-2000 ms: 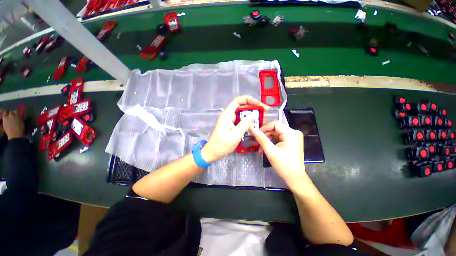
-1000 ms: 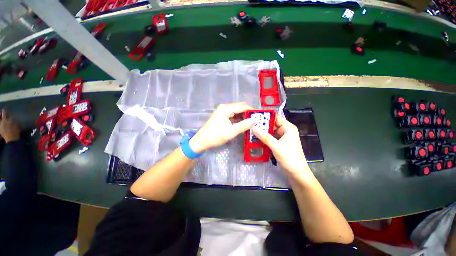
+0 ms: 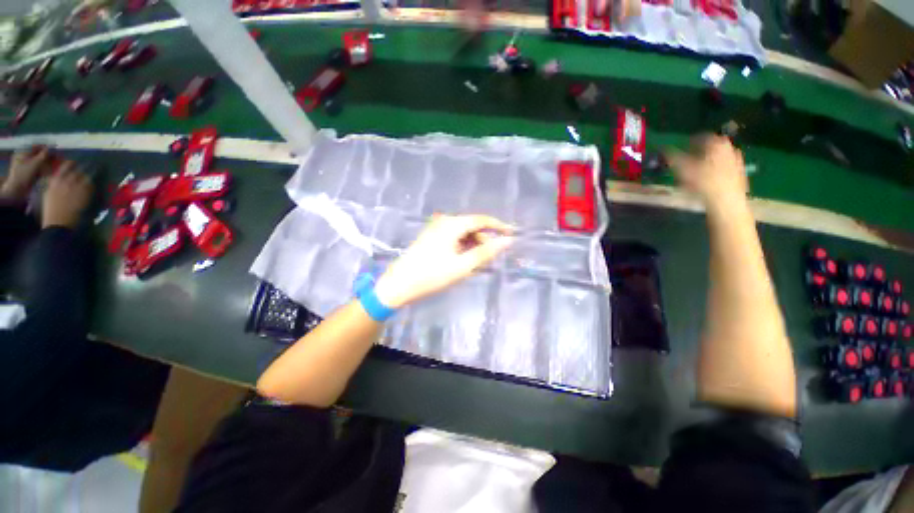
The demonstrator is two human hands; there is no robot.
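The clear-whitish blister tray (image 3: pixel 441 180) lies in front of me with one red front housing (image 3: pixel 576 196) upright in its top right pocket. My left hand (image 3: pixel 451 252), with a blue band at the wrist, hovers over the middle of the tray, fingers slightly curled and nothing seen in them. My right hand (image 3: pixel 714 178) is blurred, reaching out over the near edge of the green conveyor. A red unit with white marks (image 3: pixel 629 143) lies on the belt, just left of the right hand.
Red units with white printing (image 3: pixel 160 243) lie heaped at left. Black sub-assemblies with red rounds (image 3: pixel 850 326) stand in rows at right. A black flat tray (image 3: pixel 638 299) lies beside the blister tray. A grey-white post (image 3: pixel 251 80) stands at upper left. Another person's hands (image 3: pixel 66 192) show at far left.
The red unit held in both hands is out of them; a red unit now lies on the belt. My right hand has moved up and right to the conveyor. The view has shifted.
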